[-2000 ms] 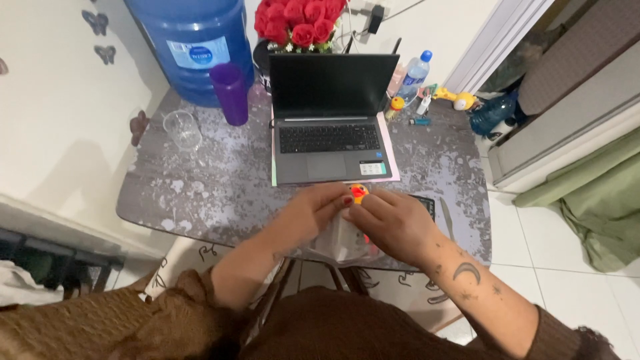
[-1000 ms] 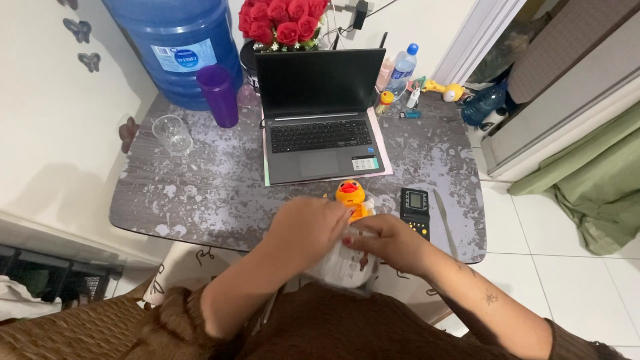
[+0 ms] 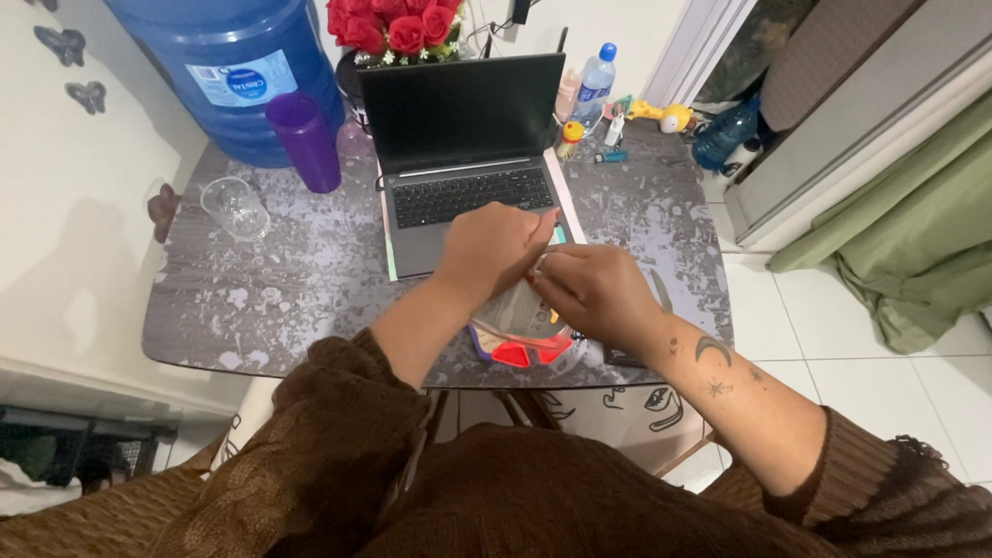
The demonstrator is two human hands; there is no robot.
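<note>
My left hand (image 3: 496,244) and my right hand (image 3: 593,291) meet above the table's near edge, both closed on the top of a clear plastic bag (image 3: 519,314). Red pieces (image 3: 511,354) and a purple-edged, beige thing show at the bag's lower end, close to the table edge. What exactly lies inside is partly hidden by my hands. Just behind them stands an open laptop (image 3: 465,116) with a dark screen. A dark handheld game (image 3: 624,357) lies mostly covered by my right wrist, and a knife (image 3: 661,291) shows beyond that hand.
On the table's left are a clear glass (image 3: 236,209), a purple cup (image 3: 304,143) and a large blue water jug (image 3: 232,77). Red artificial roses (image 3: 395,27) stand behind the laptop. A water bottle (image 3: 595,85), a yellow-capped jar (image 3: 570,139) and a giraffe toy (image 3: 659,115) sit at the back right.
My hands have risen toward the laptop and now grip the bag's top. The orange duck toy seen between them a second ago is no longer plainly visible.
</note>
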